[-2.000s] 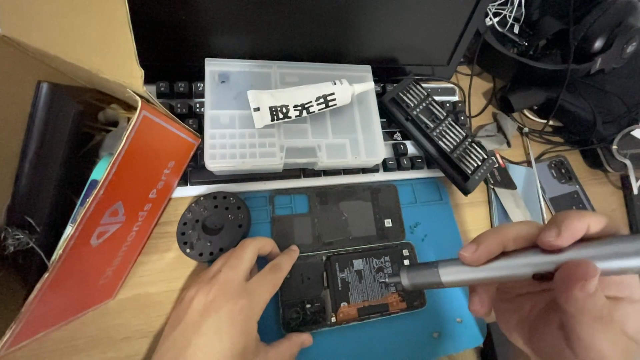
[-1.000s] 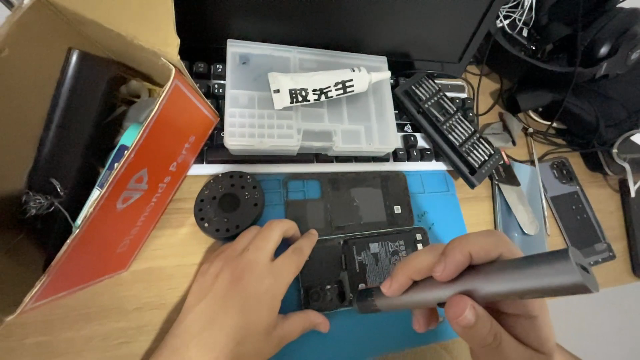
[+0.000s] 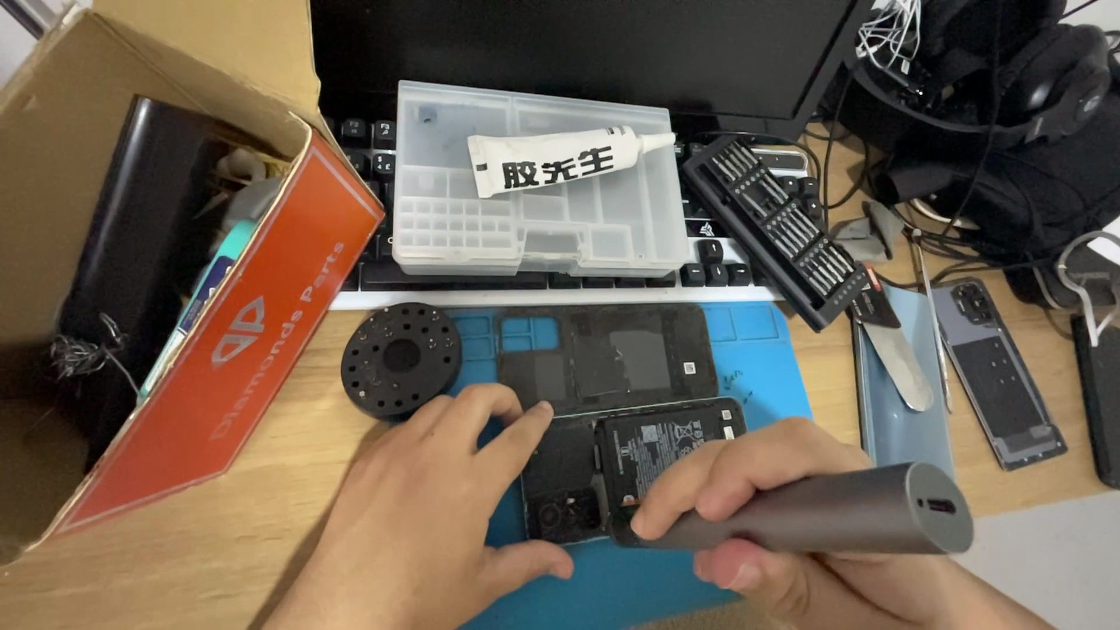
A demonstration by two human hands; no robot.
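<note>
An opened smartphone (image 3: 560,464), its battery (image 3: 647,451) exposed, lies on a blue silicone mat (image 3: 779,359). My left hand (image 3: 429,499) rests at its left end, thumb and forefinger spread around that end. In my right hand (image 3: 779,516) is a grey electric screwdriver (image 3: 822,516), tilted low over the phone's lower edge beside the camera module (image 3: 564,516); its tip is hidden. Directly above the phone lies a detached back cover (image 3: 643,350). A round black screw holder (image 3: 401,360) stands left of the cover, partly on the mat.
A clear parts case (image 3: 542,219) with a white glue tube (image 3: 556,162) covers part of the keyboard (image 3: 569,293). Right of it lie a bit set (image 3: 774,232), a metal spatula (image 3: 897,363) and another phone part (image 3: 1002,376). An open cardboard box (image 3: 219,350) stands left.
The screwdriver has moved left along the phone, from over the battery toward the camera end, and its rear end now points more toward the camera. My left hand stays at the phone's left end.
</note>
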